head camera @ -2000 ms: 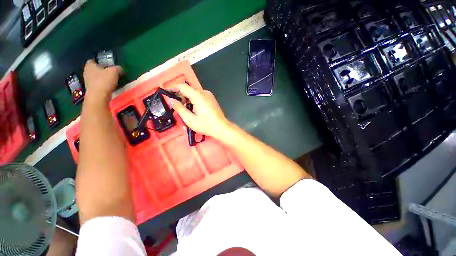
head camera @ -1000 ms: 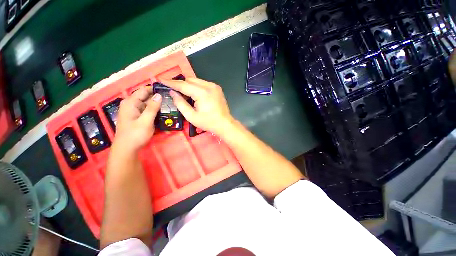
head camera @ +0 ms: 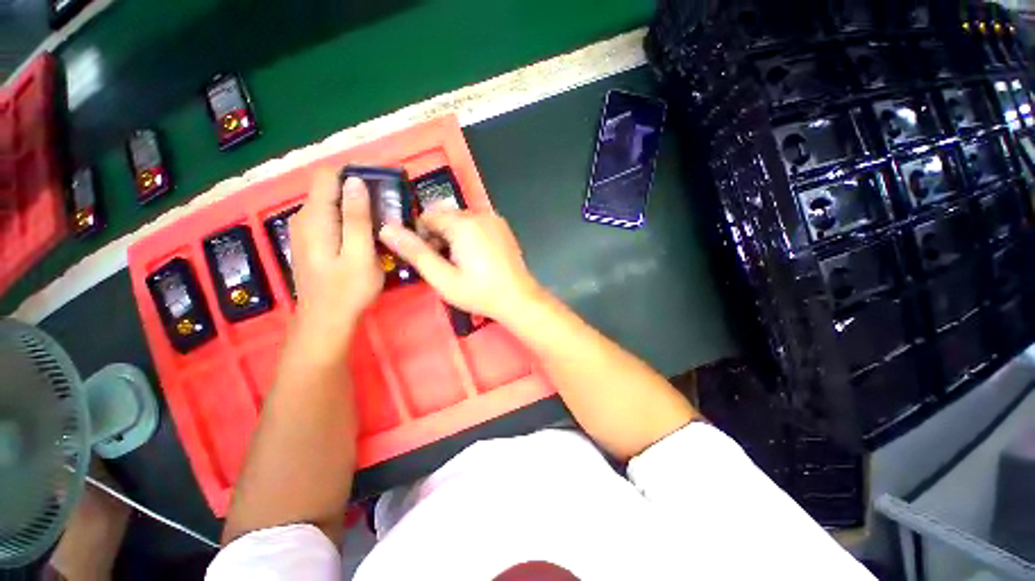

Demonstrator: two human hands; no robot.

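A part-assembled handset with a dark frame around its screen is held over the red tray. My left hand grips its left side, thumb on its face. My right hand has its fingertips on the lower right edge. The fingers hide part of the handset. In the tray's far row, handsets lie at left, one is partly behind my left hand, and another is beyond my right fingers. A black front frame shows partly below my right hand.
The green conveyor carries three loose handsets and another red tray at far left. A smartphone lies right of the tray. Stacked black blister trays stand at right. A fan is at lower left.
My left hand has come from the conveyor to the handset over the tray. In the last second, the held handset has turned and now shows a dark upper edge. The view has shifted slightly.
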